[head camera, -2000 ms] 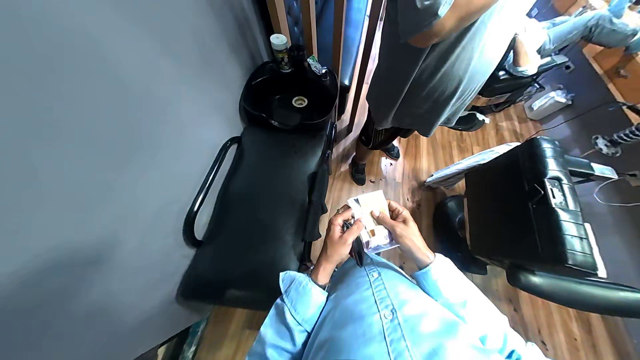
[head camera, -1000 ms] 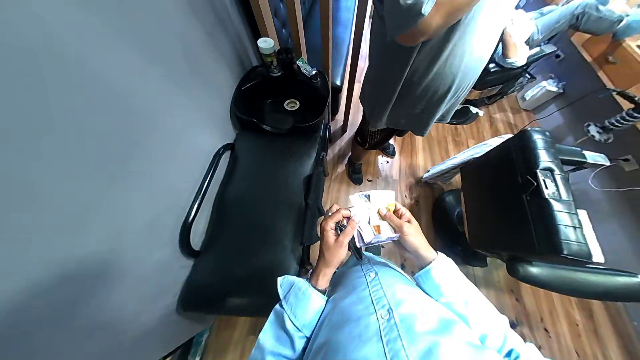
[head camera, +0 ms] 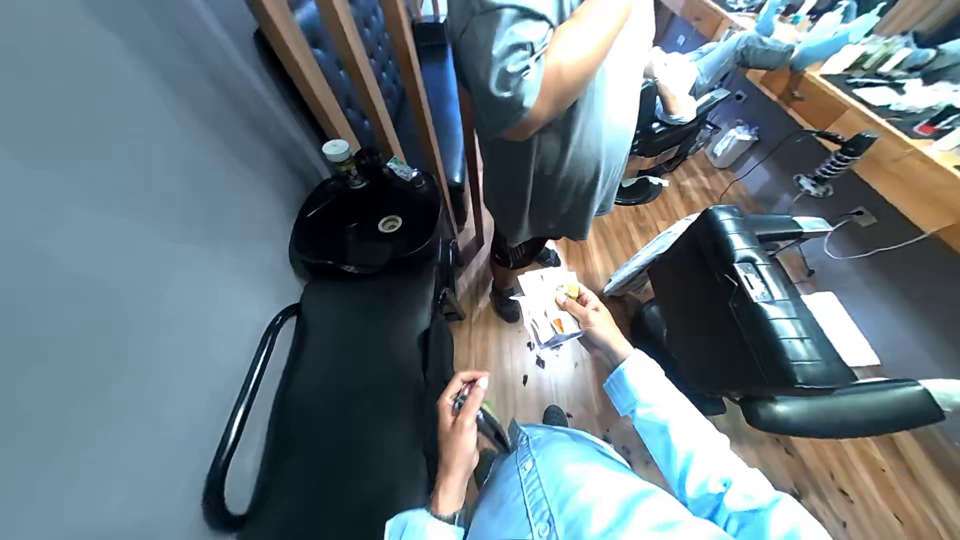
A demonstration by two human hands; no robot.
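Note:
My right hand [head camera: 592,321] grips a small paper packet [head camera: 546,306], whitish with yellow and orange patches, by its right side; it is held out over the wooden floor. Lower and to the left, my left hand [head camera: 459,420] is closed around a small dark object [head camera: 465,396], too small to name. A black item with a bit of green [head camera: 491,426] lies just right of that hand, by the hem of my blue shirt. Whether it joins the held object is unclear.
A black shampoo chair [head camera: 352,375] with a black wash basin [head camera: 360,232] and bottles [head camera: 341,157] stands left. A person in grey [head camera: 555,165] stands ahead, near wooden slats. A black barber chair [head camera: 757,315] is at right. Dark hair clippings lie on the floor [head camera: 517,375].
Both hands were together at the packet. My left hand has come away, down and to the left, while my right hand has moved the packet forward, away from my body.

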